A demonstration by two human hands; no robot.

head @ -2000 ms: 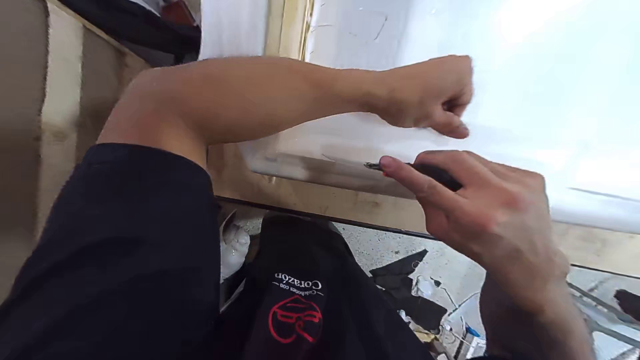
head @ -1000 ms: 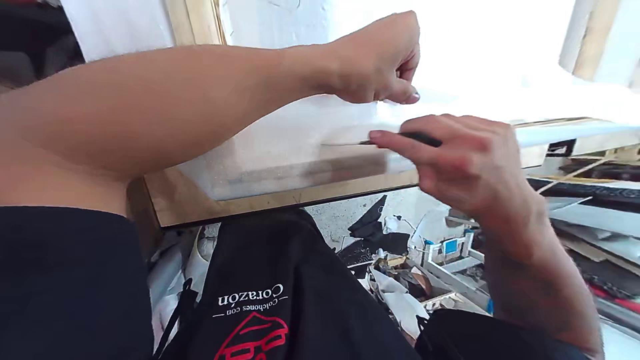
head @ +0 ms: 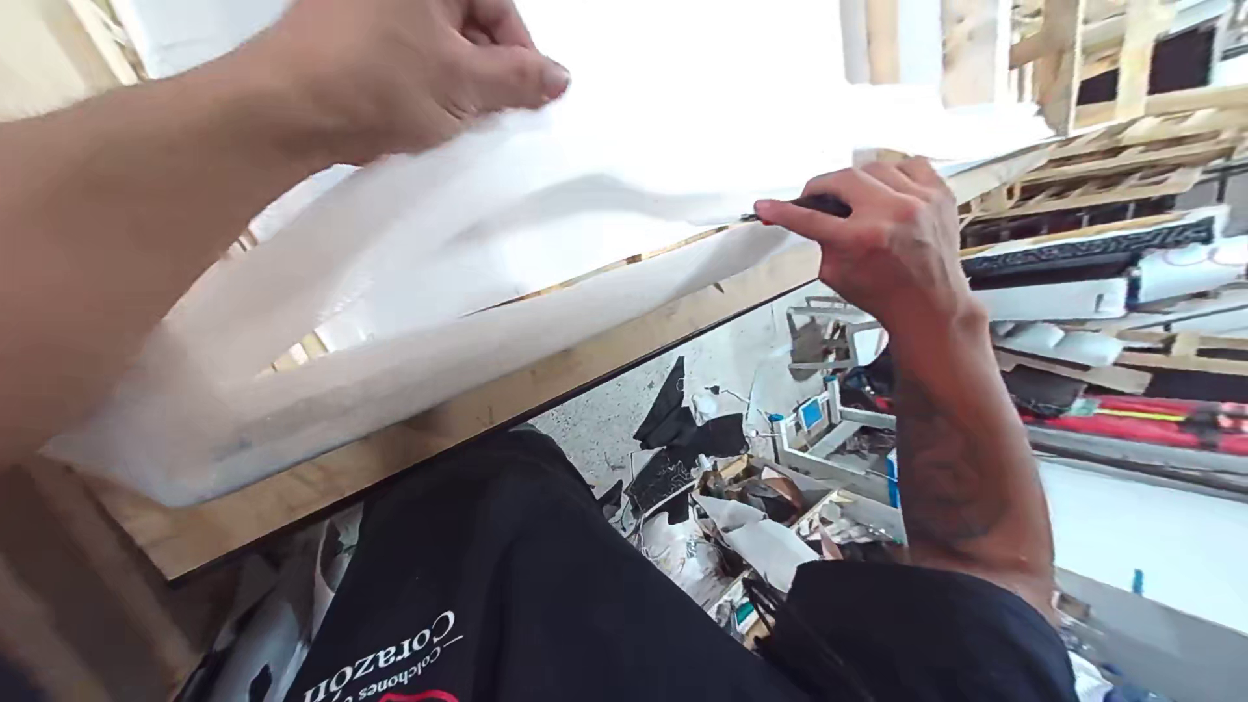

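Thin white fabric [head: 546,205] covers a wooden frame [head: 419,439]. My left hand [head: 439,73], at the upper left, pinches the fabric and holds it lifted. My right hand [head: 887,229] is closed around a dark-handled cutting tool [head: 824,205], probably a knife; its tip touches the fabric close to the frame's near edge. A long slit runs leftward from the tip, with a strip of fabric [head: 487,336] lying along the near rail. Most of the tool is hidden in my fingers.
Below the frame, black scraps [head: 692,429] lie on the floor beside a box of mixed offcuts [head: 760,507]. Slatted wooden frames [head: 1131,161] stack at the upper right, above a red bundle [head: 1150,419]. My dark apron lies close to the near rail.
The right hand with the tool has moved right along the near edge. A long slit now shows in the fabric, and the left hand holds the fabric up. The view has shifted.
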